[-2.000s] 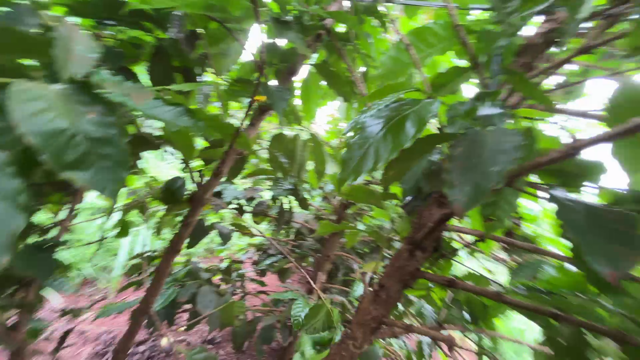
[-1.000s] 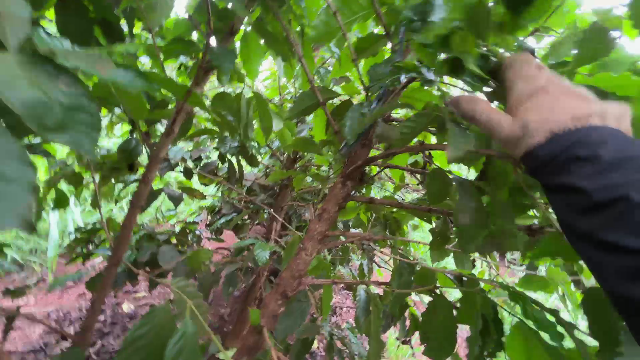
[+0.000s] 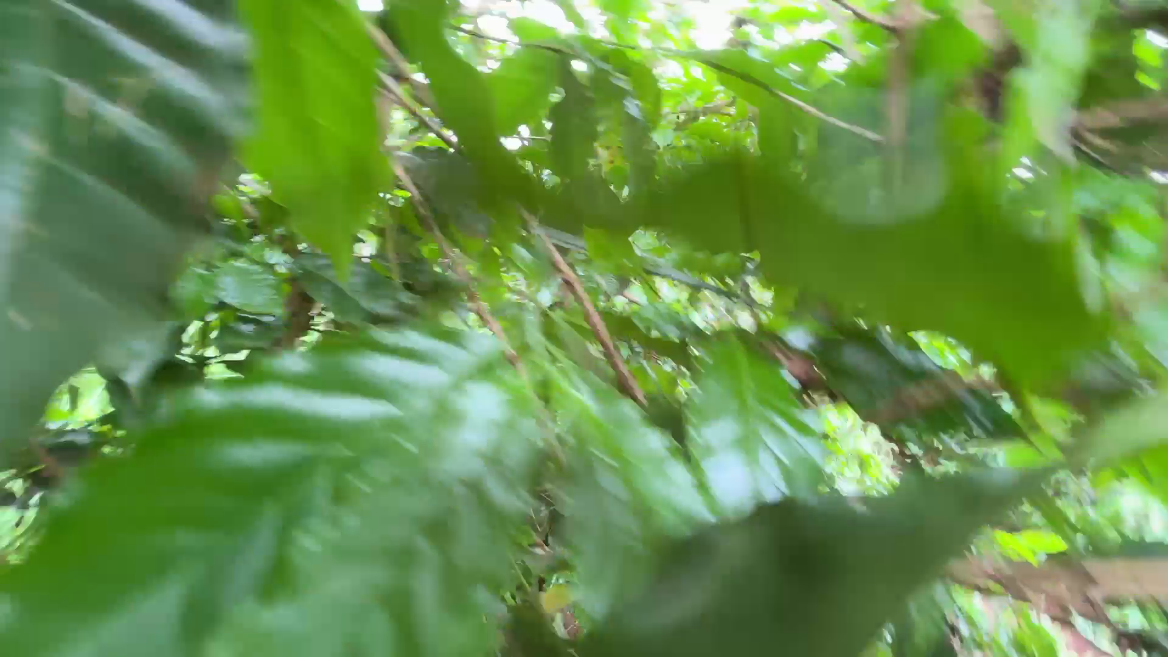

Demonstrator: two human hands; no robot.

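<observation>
Neither my left hand nor my right hand shows in the head view now. Large glossy green leaves (image 3: 301, 493), blurred and very near, cover the lower left and middle. A dark ribbed leaf (image 3: 100, 201) fills the upper left edge, and a bright green leaf (image 3: 315, 119) hangs beside it. Another broad leaf (image 3: 912, 265) spans the right of the middle. Between them a thin brown branch (image 3: 593, 319) slants down to the right. Whatever lies behind the near leaves is hidden.
A second thin branch (image 3: 456, 265) runs through the foliage left of the middle. A thicker, blurred branch (image 3: 1077, 575) crosses the lower right. Dense leaves and twigs surround the view on all sides, with bright light coming through above.
A hand in a dark sleeve, at the upper right among the leaves one second ago, is out of view now. The view has moved a lot, in among near leaves.
</observation>
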